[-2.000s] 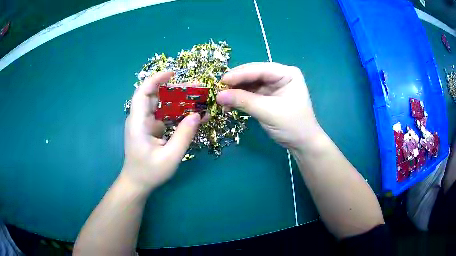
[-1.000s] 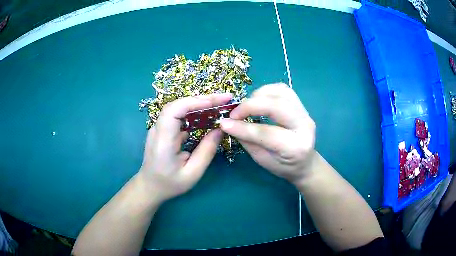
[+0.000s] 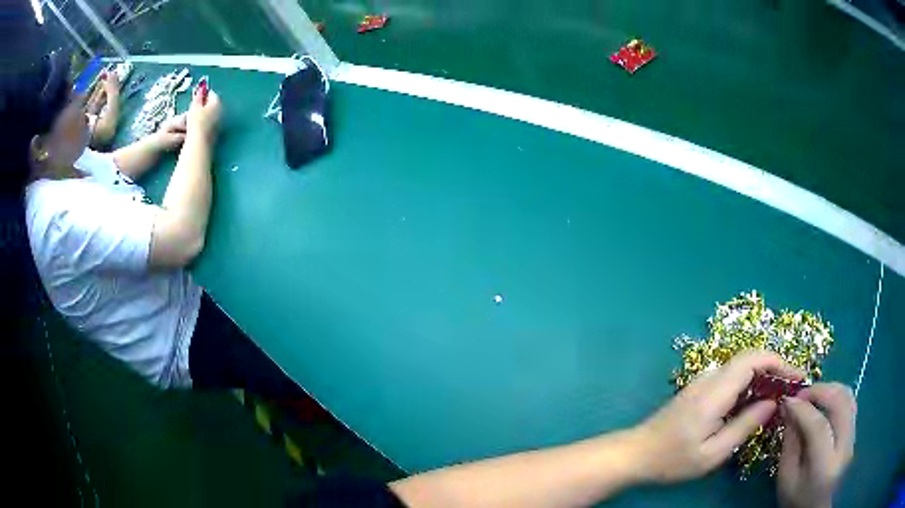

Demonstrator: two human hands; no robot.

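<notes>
My left hand [image 3: 695, 422] holds a flat red base plate [image 3: 769, 389] at the lower right of the view, over the near side of a loose parts pile [image 3: 759, 327] of gold and silver-coloured pieces. My right hand [image 3: 819, 442] is at the plate's right end, its fingertips touching the plate. Whether a small part is between those fingertips cannot be made out. The fingers hide most of the plate.
A person in a white shirt [image 3: 109, 258] sits at the left, holding a small red piece. A black face mask [image 3: 304, 114] lies on the green table [image 3: 427, 258]. Red pieces [image 3: 633, 56] lie beyond the white strip [image 3: 595, 129].
The view has swung left, so my hands, the plate and the pile now show at the lower right. The blue tray's red pieces have left the view; the seated person has come in.
</notes>
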